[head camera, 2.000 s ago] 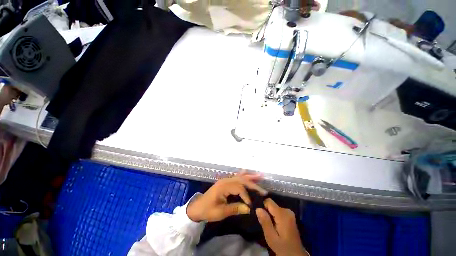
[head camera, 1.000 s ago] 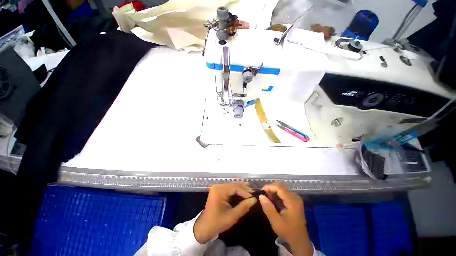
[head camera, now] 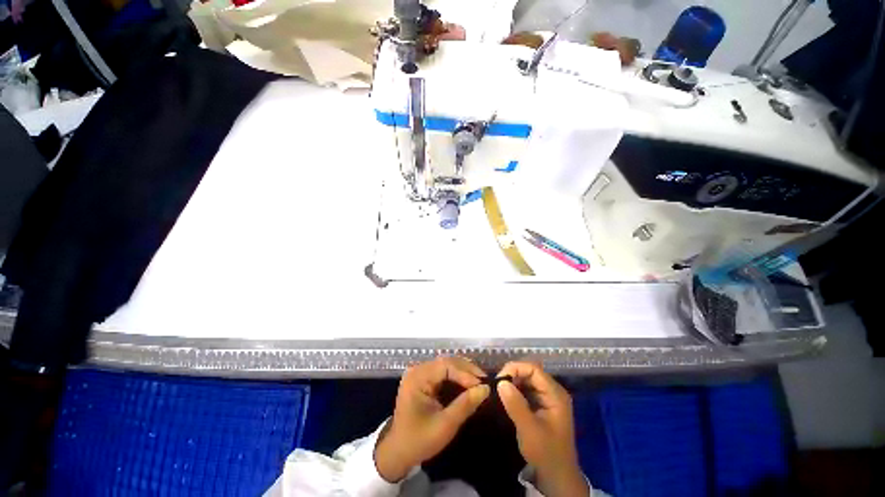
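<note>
My left hand point(head camera: 427, 413) and my right hand point(head camera: 540, 413) are close together below the front edge of the table. Between their thumbs and forefingers they pinch a small bit of black fabric point(head camera: 493, 381); its lower part merges with the dark area over the lap, so its shape cannot be told. The white sewing machine point(head camera: 573, 107) stands beyond. Nothing shows under its presser foot point(head camera: 424, 194). The yellow strip point(head camera: 507, 233) and the pink and blue thread snips point(head camera: 557, 249) lie on the bed right of the needle.
A large black fabric pile point(head camera: 116, 165) drapes over the table's left side. Cream fabric point(head camera: 301, 44) lies behind. A measuring tape point(head camera: 291, 357) runs along the front edge. A clear plastic box point(head camera: 791, 303) is at the right end. Blue baskets point(head camera: 175, 432) sit below, left and right.
The camera view has turned to the right, so the machine shows further left. My hands have drawn level with each other, still pinching the black fabric.
</note>
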